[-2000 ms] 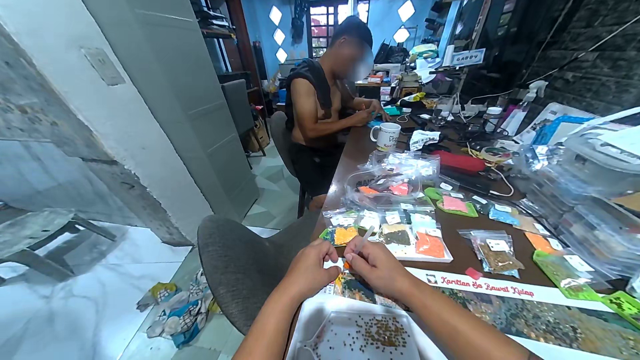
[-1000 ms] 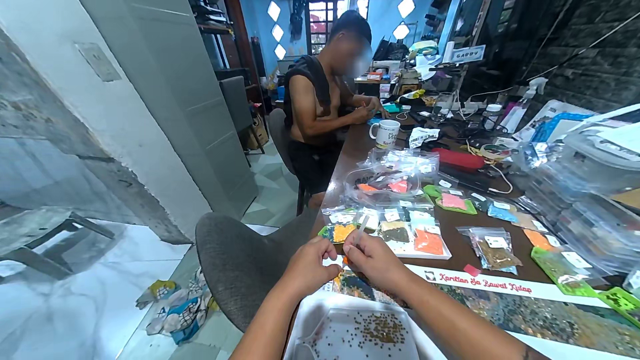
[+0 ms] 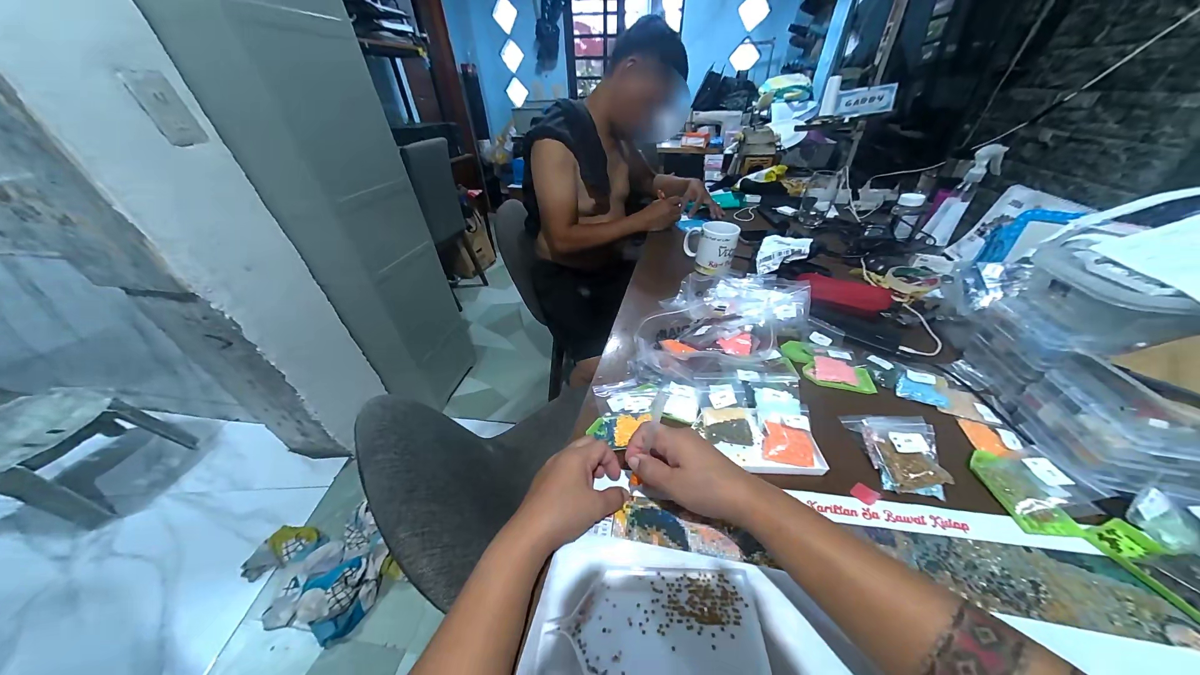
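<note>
My left hand (image 3: 574,489) and my right hand (image 3: 689,469) are close together over the near edge of a printed picture sheet (image 3: 994,572). Between their fingertips shows a small orange thing, mostly hidden; which hand grips it is unclear. A pale, slim piece rises by my right fingers. Just beyond lie small bags of yellow beads (image 3: 633,429), dark beads (image 3: 729,429) and orange beads (image 3: 789,443), some on a white tray. Below my hands, a white tray (image 3: 553,600) holds scattered brown beads (image 3: 703,600).
A grey chair (image 3: 403,487) stands left of the table. A seated person (image 3: 591,178) works at the table's far left edge near a white mug (image 3: 714,247). Clear plastic boxes (image 3: 1078,403), bead bags (image 3: 905,455) and a red pouch (image 3: 848,292) lie to the right. Cloths (image 3: 328,581) lie on the floor.
The other person's hands have shifted at the far end of the table. My hands stay close together in nearly the same place.
</note>
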